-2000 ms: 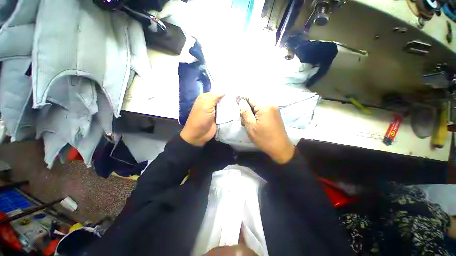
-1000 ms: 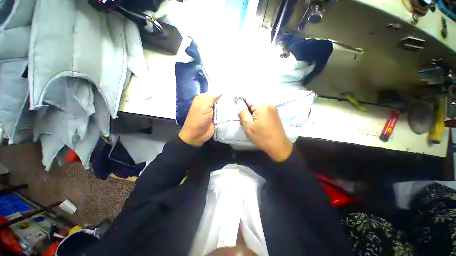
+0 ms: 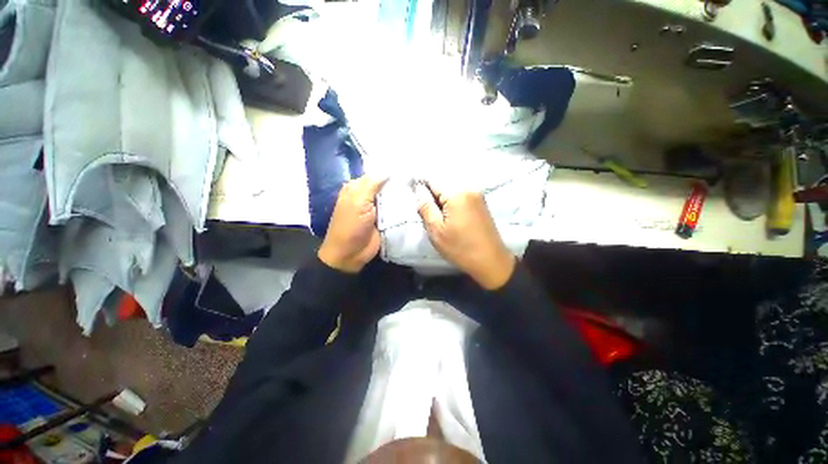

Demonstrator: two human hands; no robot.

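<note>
A pale grey quilted panel (image 3: 409, 237) lies at the front edge of the machine table, its far part bleached white by the lamp. My left hand (image 3: 352, 225) grips its near left edge, and my right hand (image 3: 466, 234) pinches it just to the right, fingertips close together. Navy fabric (image 3: 329, 172) lies left of the panel, and more navy is bunched at the right near the machine's metal parts (image 3: 488, 91). The needle area and my fingertips are mostly lost in glare.
Grey quilted pieces (image 3: 127, 127) hang over the table edge at left. The cream machine arm (image 3: 654, 91) is at right. A red lighter-like item (image 3: 692, 208) and a yellow handle (image 3: 780, 192) lie on the right. A lit phone screen (image 3: 168, 13) shows upper left.
The whole view has shifted, so the table, machine and hands appear slightly further left. Both hands keep the same hold on the panel. More of the lit phone screen shows.
</note>
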